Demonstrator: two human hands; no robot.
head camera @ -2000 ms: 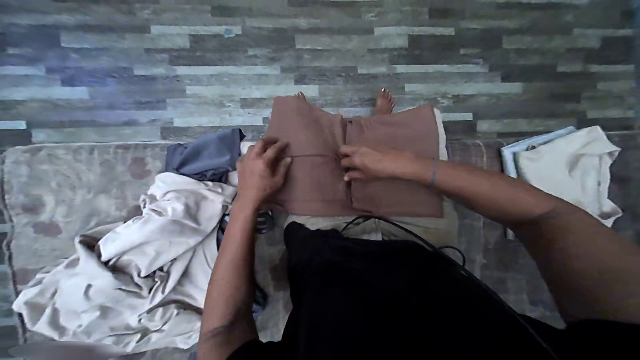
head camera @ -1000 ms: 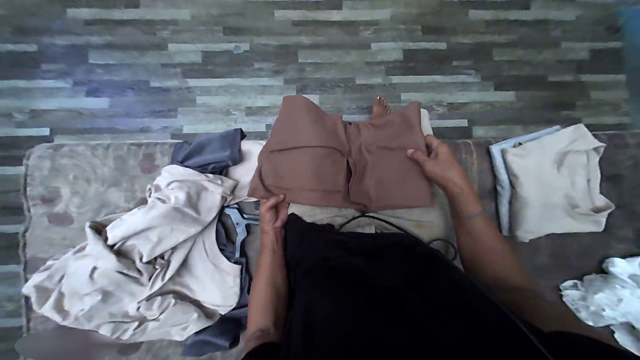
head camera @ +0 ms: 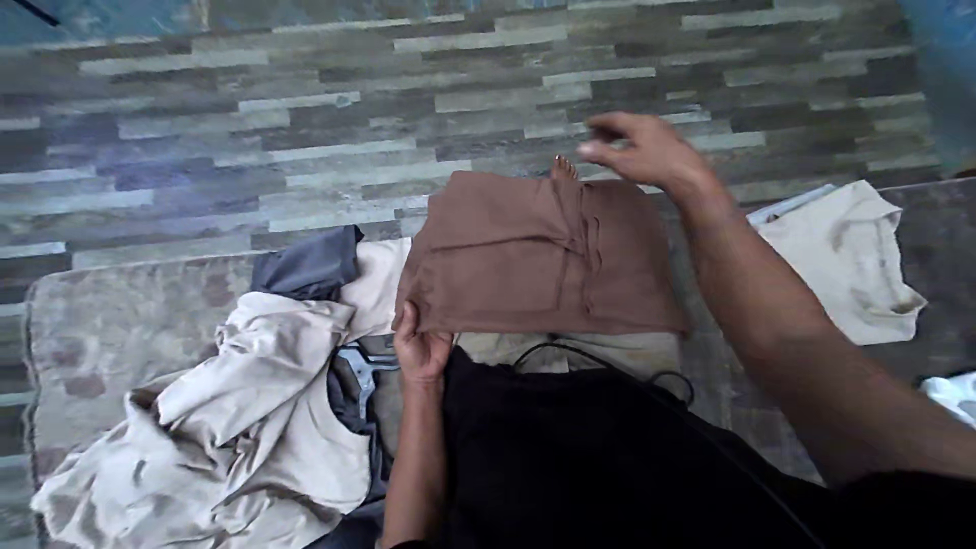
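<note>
A brown folded garment (head camera: 503,267) lies across the lap. My left hand (head camera: 422,343) grips its near left corner, with the thumb on top and the fingers beneath the cloth. My right hand (head camera: 629,145) is raised over the far right part of the garment, fingers apart and holding nothing; it is slightly blurred. Light beige cloth shows under the brown garment's near edge, beside a thin black cord (head camera: 579,349).
A crumpled beige garment (head camera: 252,427) lies at left, beside a grey plastic hanger (head camera: 366,370) and dark grey cloth (head camera: 309,263). At right, a folded cream garment (head camera: 846,259) rests on the patterned seat (head camera: 122,313). White material (head camera: 953,396) lies at the right edge.
My right hand has left the right side of the brown garment and lifted toward its far edge. My left hand moved from the garment's upper surface to its near left corner and remains there.
</note>
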